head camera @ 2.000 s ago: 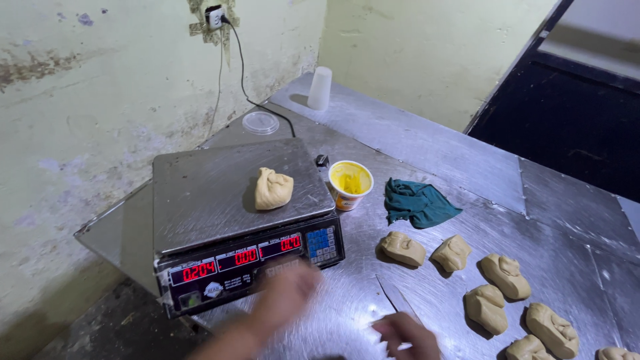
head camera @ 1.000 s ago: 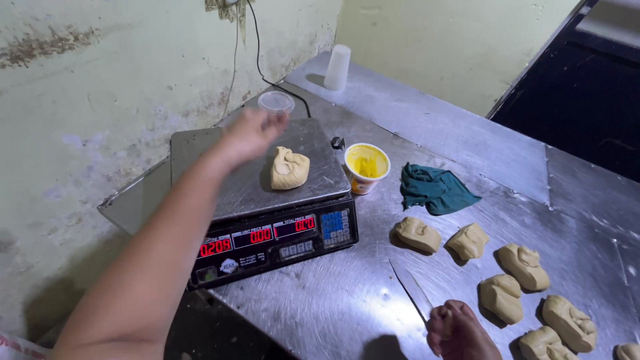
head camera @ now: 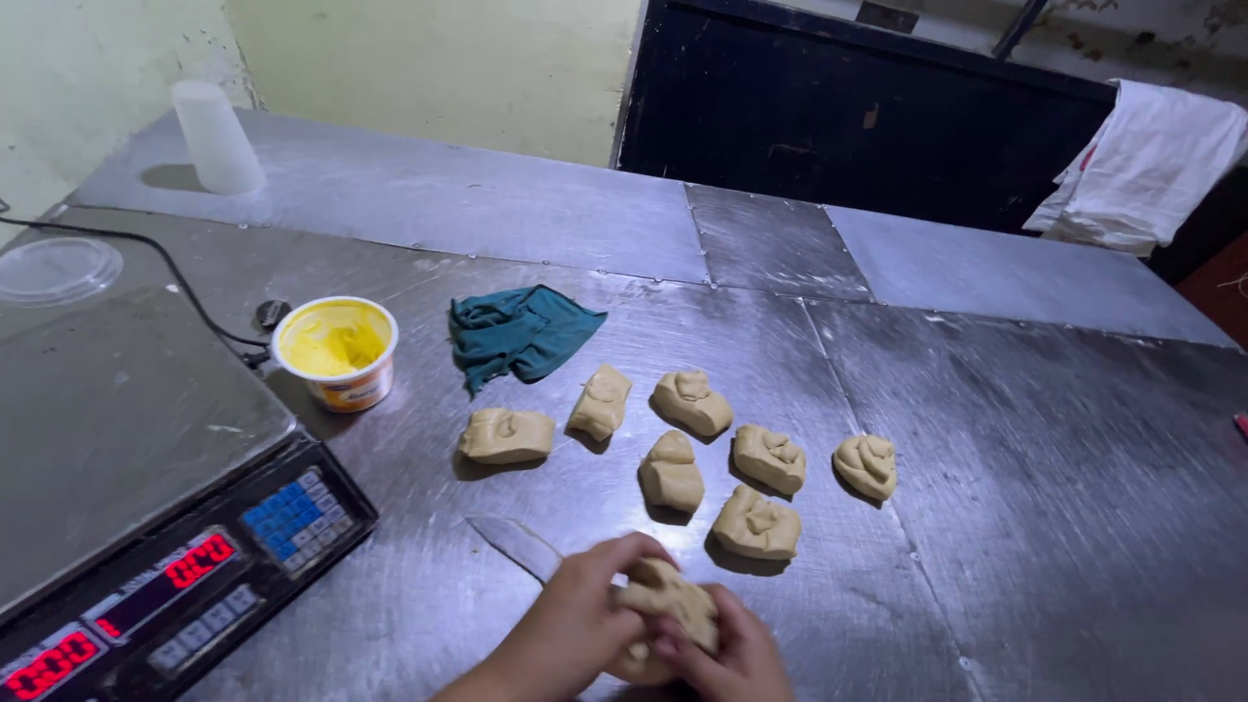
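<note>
Near the bottom edge, my left hand (head camera: 585, 614) and my right hand (head camera: 726, 648) close around one piece of dough (head camera: 673, 609) from both sides. The pointed blade of a knife (head camera: 512, 546) lies on the metal table just left of the hands; its handle is hidden. Several separate dough pieces (head camera: 756, 524) rest beyond the hands, one (head camera: 866, 466) lying apart on the right. At the lower left stands a digital scale (head camera: 292, 522) with a lit display; the visible part of its plate bears nothing.
An open tub of yellow spread (head camera: 336, 356) stands beside the scale, near a black cord (head camera: 171, 263) and a clear lid (head camera: 58, 271). A teal cloth (head camera: 522, 331) lies behind the dough. Farther back are a translucent cup (head camera: 216, 136) and a white cloth (head camera: 1146, 161).
The dough piece that sat on the scale is gone from the plate. My left hand has moved from above the scale to the dough at my right hand. The view has swung right.
</note>
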